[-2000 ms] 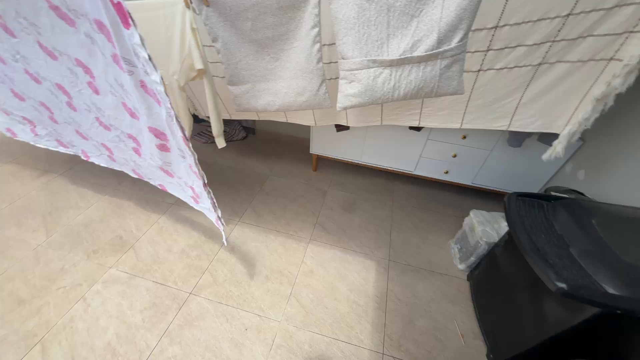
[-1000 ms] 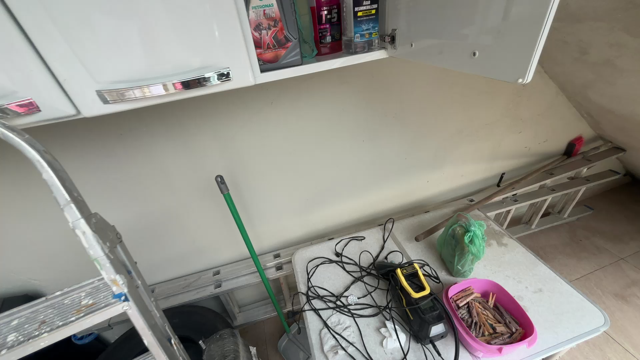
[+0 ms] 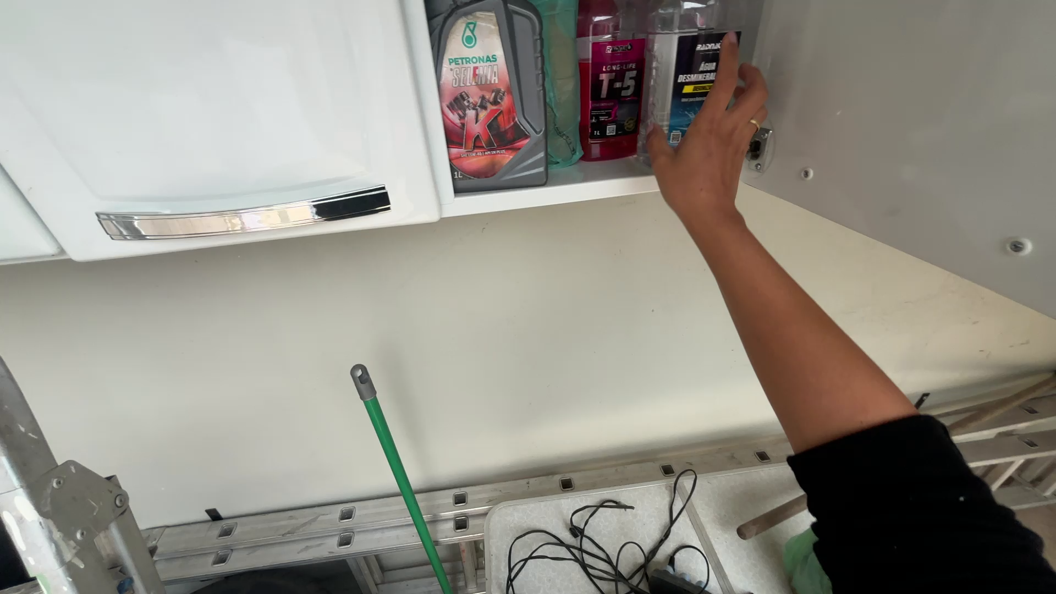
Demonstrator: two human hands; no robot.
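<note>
My right hand [image 3: 716, 136], with a ring on one finger, reaches up to a clear plastic bottle [image 3: 665, 91] with a dark blue label in the open wall cabinet. Thumb and fingers are spread around the bottle's front; whether they press on it is unclear. To its left stand a bottle of red-pink liquid [image 3: 610, 99], a green translucent bag or container [image 3: 561, 82] and a grey Petronas Selenia oil bottle [image 3: 493, 99], all on the cabinet shelf [image 3: 569, 180]. My left hand is not in view.
The open cabinet door [image 3: 899, 124] spans the upper right. A closed white door [image 3: 214, 107] is at left. Below are a green pole [image 3: 400, 470], an aluminium ladder [image 3: 313, 532] along the wall, a stepladder [image 3: 91, 511] and a table [image 3: 536, 520] with black cable [image 3: 594, 553].
The view has swung from hanging laundry to the wall cabinet, and is now closer to it. My right hand and arm have come into view, raised to the clear bottle.
</note>
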